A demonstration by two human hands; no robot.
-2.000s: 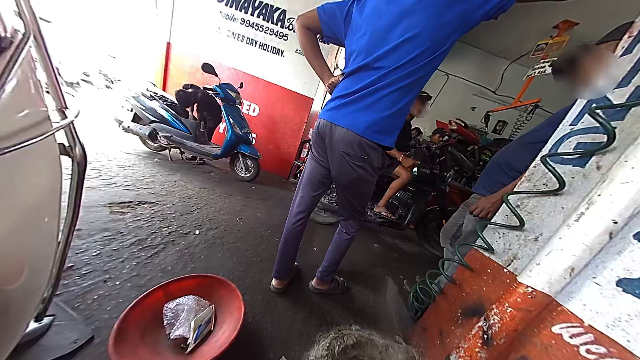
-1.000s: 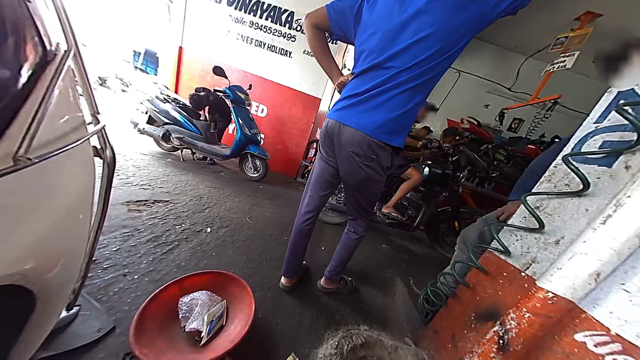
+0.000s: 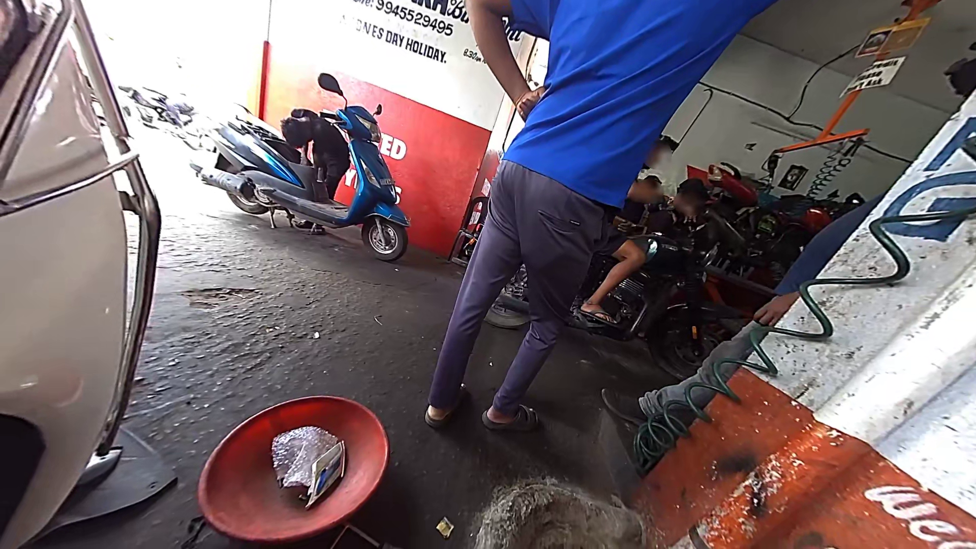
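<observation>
Neither my left hand nor my right hand shows in the head view. Low and left of the middle, a red plastic basin [image 3: 229, 499] stands on the dark ground. Crumpled bubble wrap [image 3: 301, 451] lies inside it, and against the wrap leans a small flat packet or card [image 3: 328, 474]. A greyish, shaggy bundle [image 3: 560, 518], its material unclear, is at the bottom edge, right of the basin.
A person in a blue shirt [image 3: 633, 84] stands ahead, back turned. A light vehicle body [image 3: 69, 282] is at the left, a blue scooter [image 3: 305, 183] beyond. Other people are by a motorcycle [image 3: 633, 297]. A green coiled hose [image 3: 820, 309] hangs along the painted wall [image 3: 785, 457] at right.
The view has shifted somewhat. The basin and its contents look the same, and the person in blue stays in nearly the same pose.
</observation>
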